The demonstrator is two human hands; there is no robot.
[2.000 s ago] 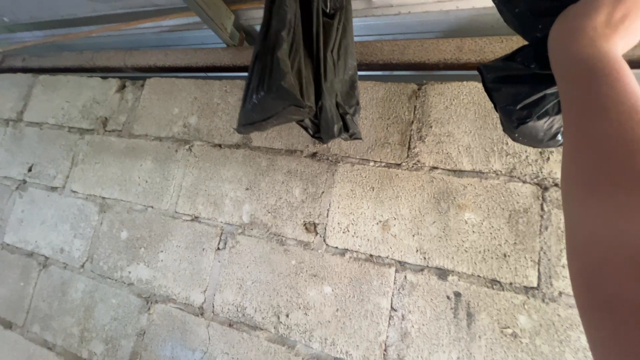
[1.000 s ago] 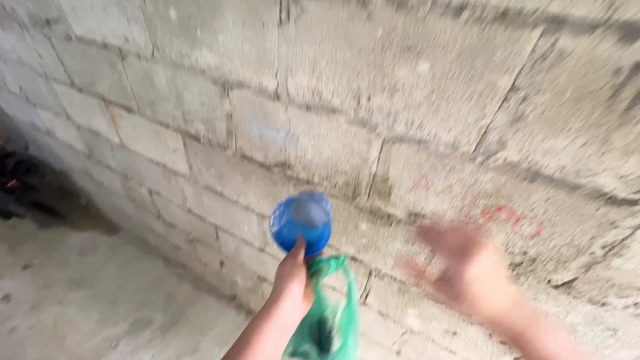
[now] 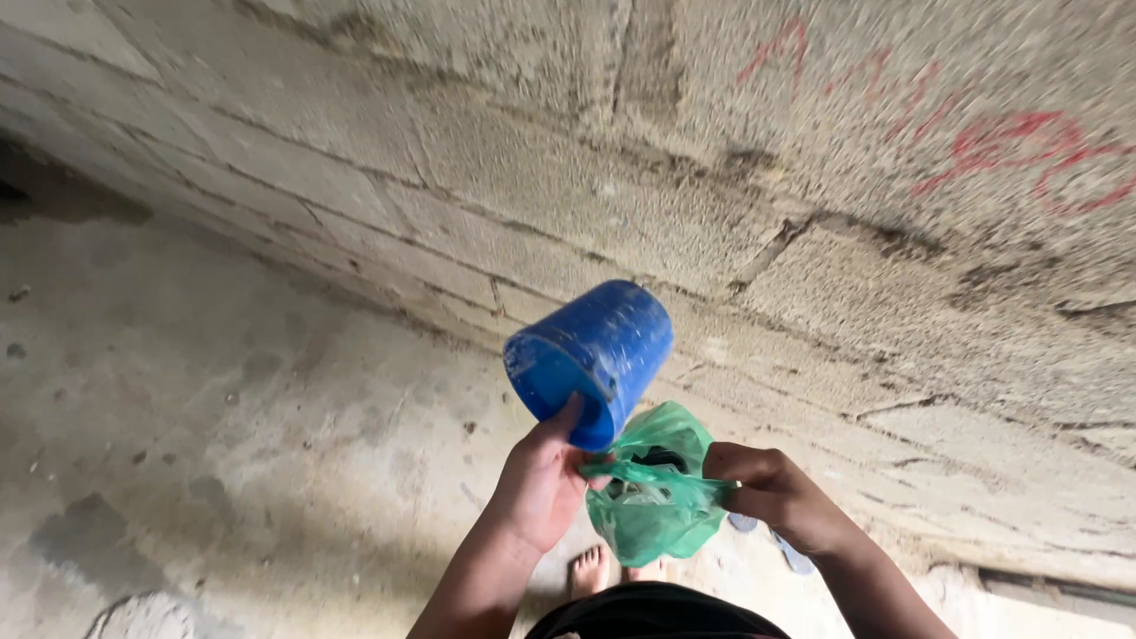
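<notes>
My left hand (image 3: 546,479) grips the rim of a blue plastic container (image 3: 612,342), with the thumb inside its mouth. The container is tilted, its mouth facing down and left, and its outside is scuffed with pale marks. The same hand's fingers also touch the edge of a green plastic bag (image 3: 661,524). On the bag's other side, my right hand (image 3: 772,493) pinches its edge between thumb and fingers. Between both hands the bag gapes, showing something black and some pale, clear-looking items that I cannot make out.
A concrete block wall (image 3: 497,160) with red markings (image 3: 1021,151) runs close in front and to the right. Below lies a stained concrete floor (image 3: 266,426), with a rough grey lump (image 3: 146,619) at bottom left. Bare feet (image 3: 590,570) and flip-flops (image 3: 792,555) are beneath the bag.
My right hand, apart from the bag one second ago, now holds its edge. The bag has been spread between both hands. The view has swung down from the upper wall and hanging black plastic.
</notes>
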